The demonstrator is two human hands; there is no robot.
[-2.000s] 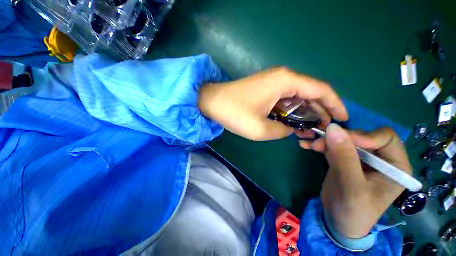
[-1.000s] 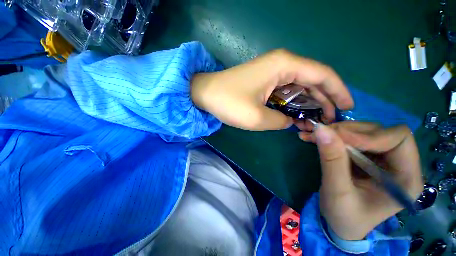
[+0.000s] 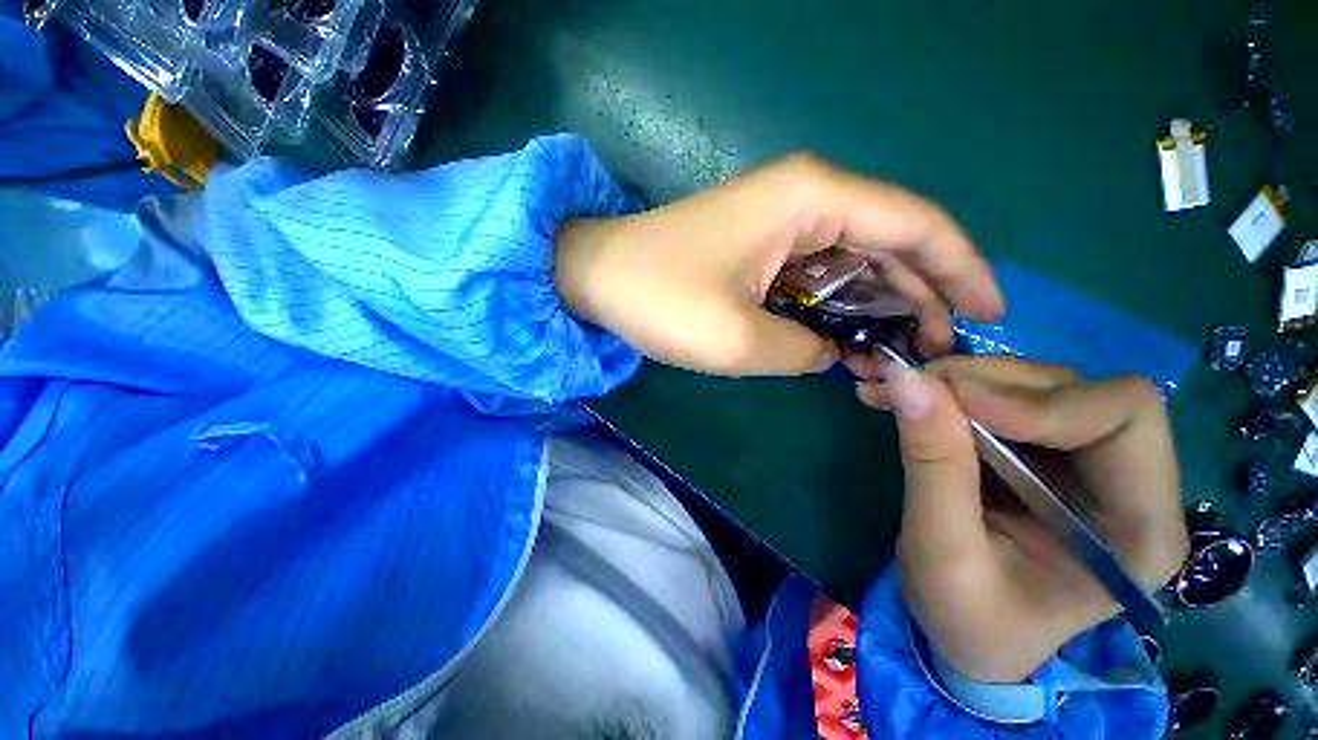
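My left hand (image 3: 752,268) is bare and holds a round watch housing (image 3: 843,298) between thumb and fingers, its open side showing a silvery piece and a yellow-gold strip inside. My right hand (image 3: 1034,499) is bare and grips silver-grey tweezers (image 3: 1048,506) like a pen. The tweezers' tip is at the lower right rim of the housing; the fingers partly hide the contact. A blue adhesive sheet (image 3: 1091,330) lies on the mat behind and under the hands.
The dark green mat (image 3: 651,72) bears white pouch batteries (image 3: 1182,171), small black components (image 3: 1272,373) and a dark round housing (image 3: 1214,568) at the right. A clear blister tray (image 3: 325,80) and a yellow item (image 3: 174,140) are at upper left.
Over the frames the tweezers tilt more steeply and the right hand shifts slightly left. The left hand keeps its hold on the housing and has moved slightly up and left.
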